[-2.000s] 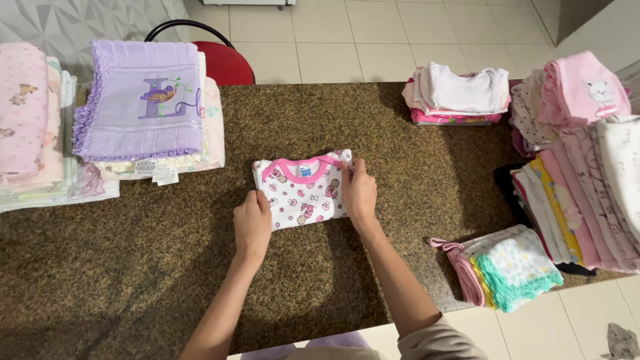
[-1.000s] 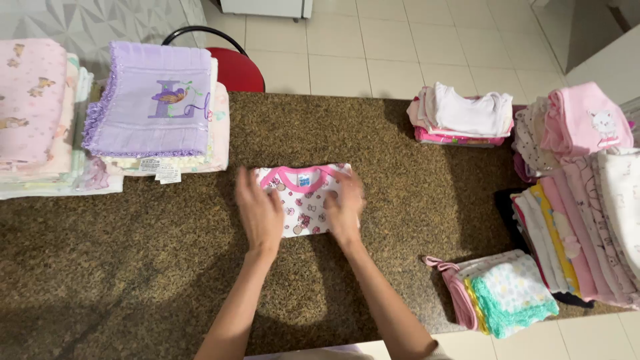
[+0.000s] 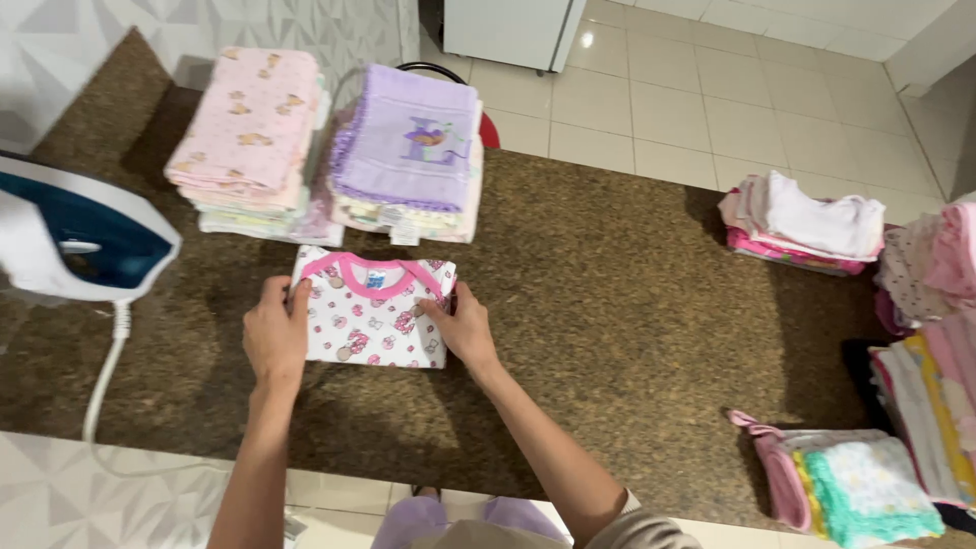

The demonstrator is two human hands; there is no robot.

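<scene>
A folded white baby bodysuit (image 3: 374,324) with a pink neckline and a pink print lies on the brown granite countertop (image 3: 595,328). My left hand (image 3: 278,328) grips its left edge, the thumb on top and the other fingers at the side. At the opposite edge my right hand (image 3: 463,324) holds the fabric, its thumb on the print and the other fingers partly hidden behind the side. Just beyond the bodysuit stands a stack topped by a lilac embroidered cloth (image 3: 415,145), beside another topped by a pink printed cloth (image 3: 248,126).
A steam iron (image 3: 91,229) with a white cord (image 3: 103,389) rests at the left. Folded baby clothes (image 3: 816,221) lie at the back right. Nearer, at the right, are folded cloths (image 3: 862,480) with a green trim and more stacked clothes (image 3: 930,389). A red chair (image 3: 489,131) shows behind the counter.
Both hands and the bodysuit have moved left along the counter, close to the lilac and pink stacks. The view has shifted left, bringing the iron into sight.
</scene>
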